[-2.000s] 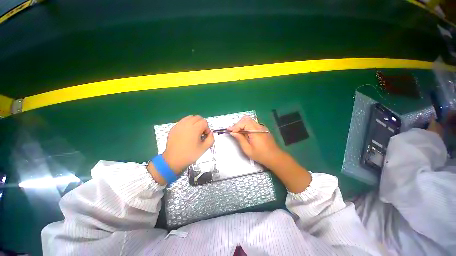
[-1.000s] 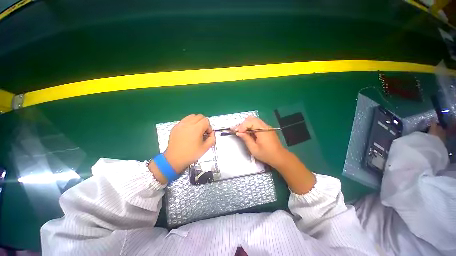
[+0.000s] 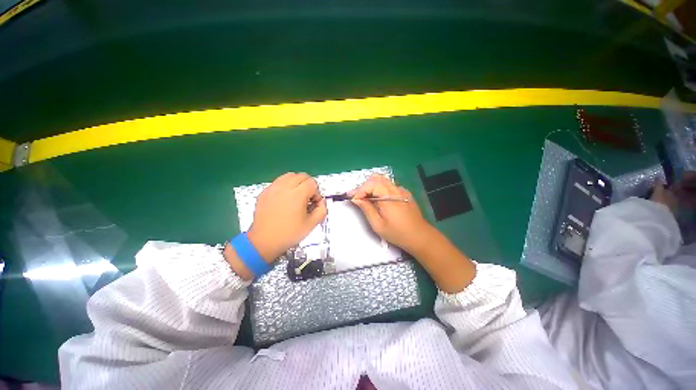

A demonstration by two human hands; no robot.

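Observation:
A phone body [image 3: 362, 240] with a large pale panel lies on silvery bubble wrap [image 3: 336, 303]; dark parts show at its near left end. My right hand [image 3: 393, 217] holds thin metallic tweezers [image 3: 388, 199] like a pen, tip pointing left. My left hand [image 3: 286, 213], with a blue wristband, is over the phone's left end, thumb and fingertips pinched together. A small black piece [image 3: 338, 197] lies between my left fingertips and the tweezer tip, above the phone's far part. Whether my left fingers grip it is hard to tell.
A black piece sheet [image 3: 446, 193] on clear film lies right of the work. Another phone unit [image 3: 581, 209] rests on bubble wrap at right, beside a neighbour's sleeve [image 3: 635, 236]. A reddish-brown sheet [image 3: 612, 131] lies far right, a clear plastic bag [image 3: 69, 244] at left. A yellow strip [image 3: 305, 116] crosses beyond.
The tweezers shifted right and tilted up a second ago, and are now back left, close to the black piece. My left hand has hardly moved.

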